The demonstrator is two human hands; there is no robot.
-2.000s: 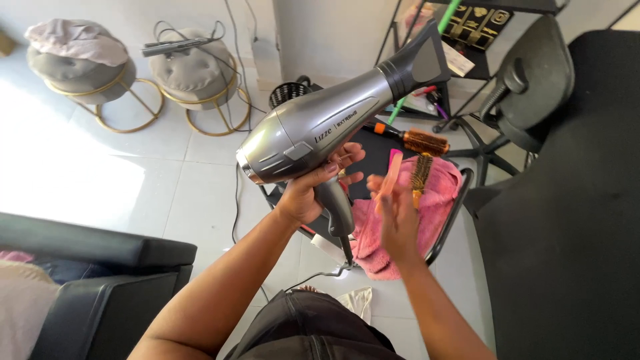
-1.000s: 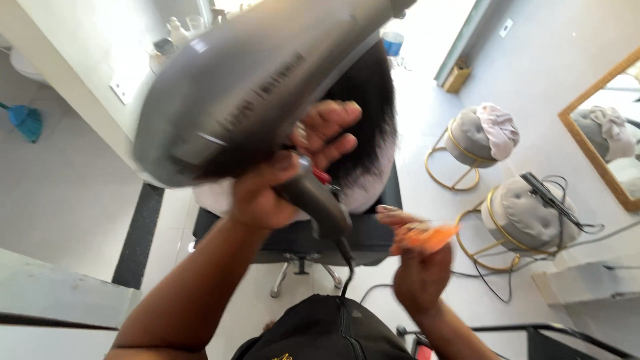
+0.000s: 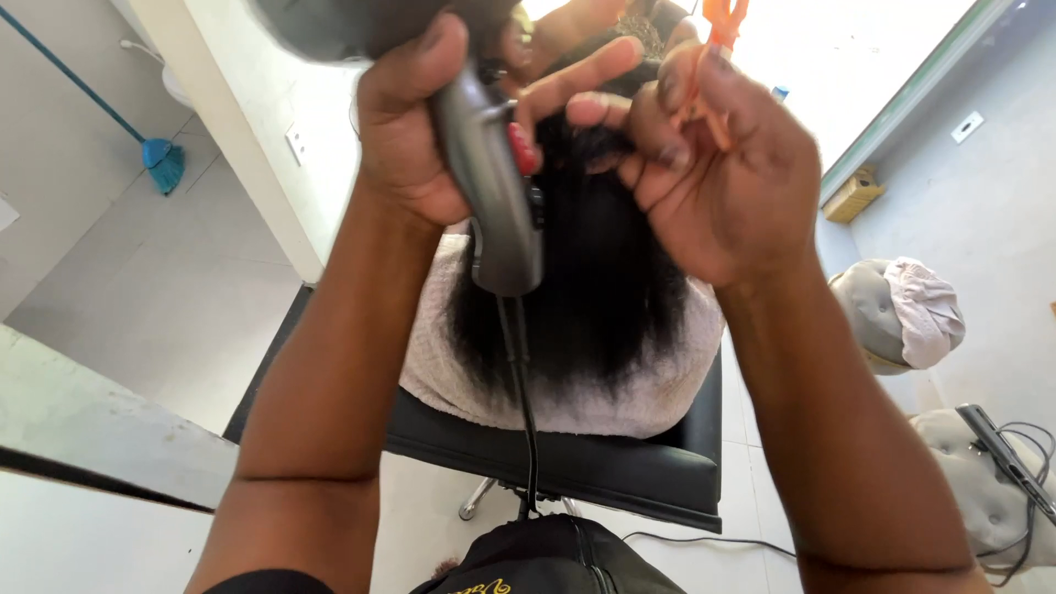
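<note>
My left hand [image 3: 412,124] grips the handle of a grey hair dryer [image 3: 487,190] with a red button; its barrel is cut off by the top edge. My right hand [image 3: 726,165] pinches an orange hair clip [image 3: 724,25] at the top of the seated person's head. Between my hands hangs that person's long dark hair [image 3: 577,297], over a pale towel [image 3: 569,417] on the shoulders. Near the crown, partly hidden by fingers, bristles of what looks like a round brush [image 3: 639,33] show. The dryer's cord runs down in front of the chair back.
The black salon chair [image 3: 577,470] stands before me. At the right are a grey stool with a cloth [image 3: 924,313] and another with a flat iron [image 3: 1002,462], its cord trailing on the floor. A blue broom [image 3: 157,161] and a wall edge [image 3: 239,140] are at the left.
The view has swung from the tool cart and pink towel to the seated person. Both hands have moved to that person's head, the left with the dryer and the right with the orange clip.
</note>
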